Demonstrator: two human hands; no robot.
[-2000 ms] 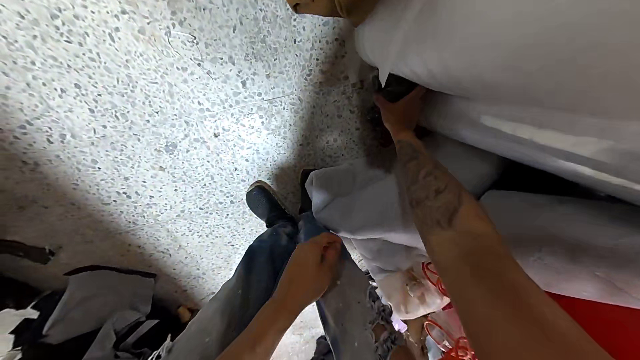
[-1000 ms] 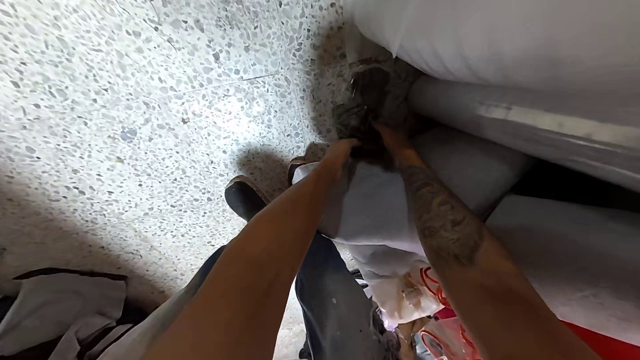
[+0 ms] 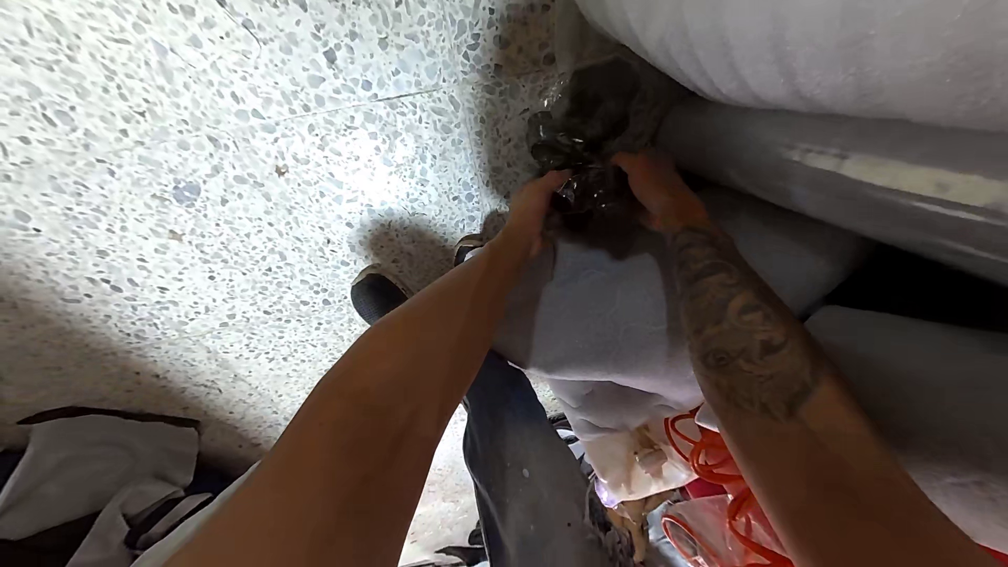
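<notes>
Dark, shiny plastic wrapping (image 3: 592, 189) lies bunched between my two hands at the end of a grey fabric roll (image 3: 610, 311). My left hand (image 3: 535, 206) grips its left side, thumb towards the middle. On the right side my right hand (image 3: 657, 189) has its fingers at the plastic; its palm side is hidden, so its hold cannot be made out. More dark, crumpled plastic (image 3: 587, 102) spreads on the floor just beyond both hands.
Large grey rolls (image 3: 835, 165) are stacked on the right, one with a clear plastic cover. Bags with red cords (image 3: 717, 472) sit below them. Grey fabric pieces (image 3: 102, 465) lie at the lower left on the speckled floor (image 3: 236, 181). My shoe (image 3: 376, 293) is near the roll.
My left hand has moved from near my knee up to the dark plastic beside my right hand. My right hand has come from between the rolls towards the near roll's end.
</notes>
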